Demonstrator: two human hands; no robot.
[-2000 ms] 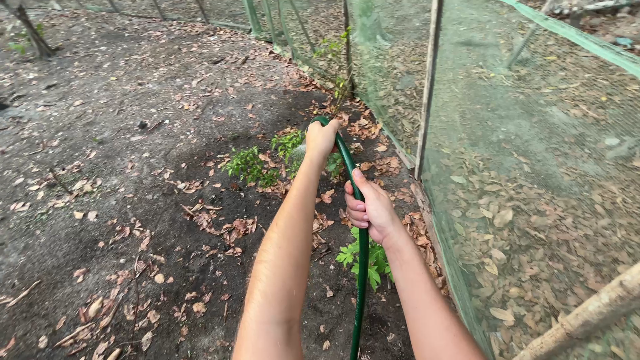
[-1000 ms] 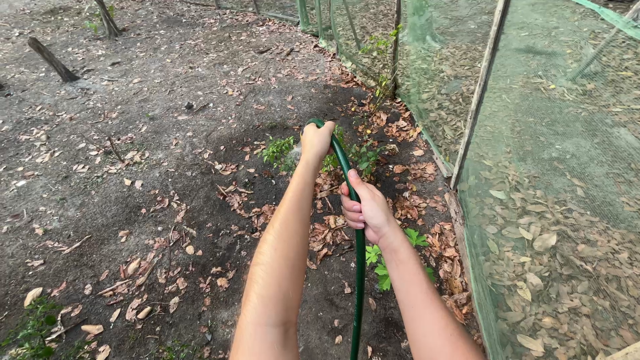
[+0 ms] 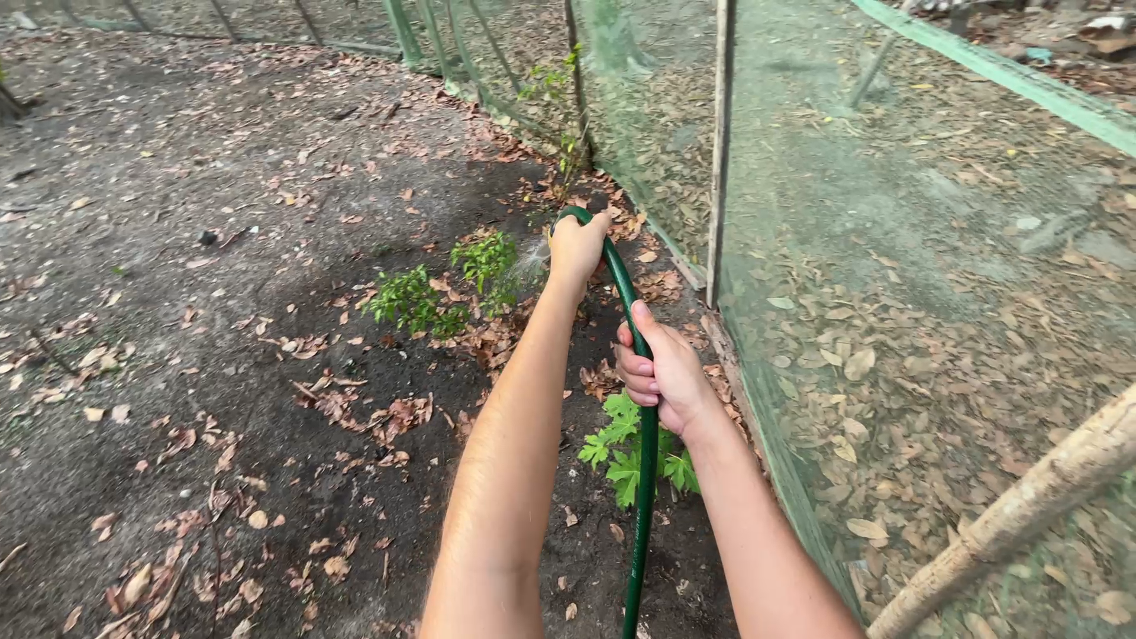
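Observation:
My left hand (image 3: 579, 247) grips a green garden hose (image 3: 644, 479) close to its end, where the hose bends over to the left. Water sprays from behind this hand toward a small leafy plant (image 3: 486, 263); the hose's mouth is hidden by the hand. Lower down, my right hand (image 3: 664, 368) is wrapped around the same hose with the thumb pointing up along it. Beside the first plant grows another low green plant (image 3: 410, 302). A plant with broad lobed leaves (image 3: 624, 448) stands partly behind the hose, below my right hand.
Green mesh netting (image 3: 852, 266) on wooden posts (image 3: 721, 151) runs along the right side and across the back. A thick wooden pole (image 3: 1012, 515) slants through the lower right. Dry leaves (image 3: 408, 417) lie over dark soil. A thin shrub (image 3: 568, 115) grows by the netting's corner.
Both hands keep their hold on the hose. The view has swung left and then back right. Water spray beside my left hand shows more plainly now.

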